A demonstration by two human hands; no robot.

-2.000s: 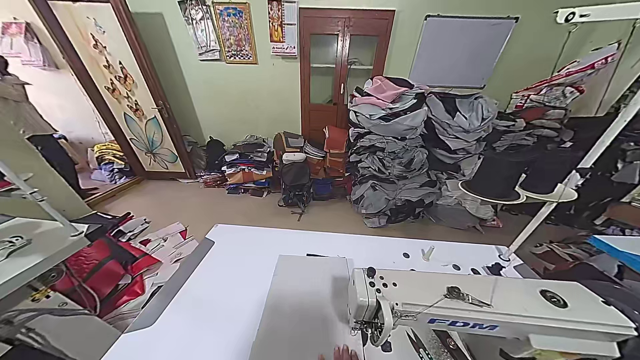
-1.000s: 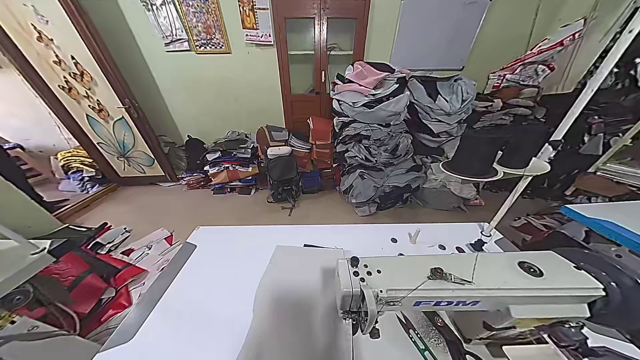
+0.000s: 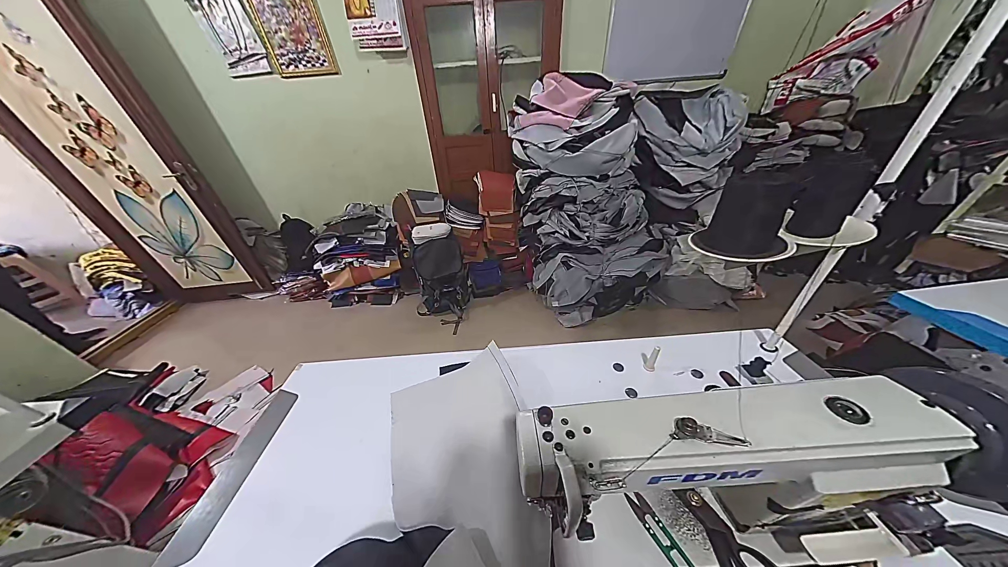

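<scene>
Neither of my hands shows in the head view now. A light grey sheet of material (image 3: 465, 449) lies on the white table left of the sewing machine (image 3: 740, 441), its right edge reaching the needle area and its far corner raised. Dark material (image 3: 386, 550) shows at the bottom edge of the view. Under the machine's arm lie green-handled thread snips (image 3: 660, 531) and dark scissors (image 3: 720, 528). Thread runs from black thread cones (image 3: 744, 214) on a stand toward the machine.
The white table (image 3: 268, 465) has small dark round pieces and a pale spool pin (image 3: 651, 359) near its far edge. Red bags (image 3: 126, 472) are piled on the left. Beyond stand tall stacks of grey fabric (image 3: 587, 213), a black backpack (image 3: 439, 268) and a half-glazed cabinet.
The grey sheet has shifted and its far corner has lifted. Dark material has appeared at the bottom. The fingers seen at the bottom edge two seconds ago are out of view.
</scene>
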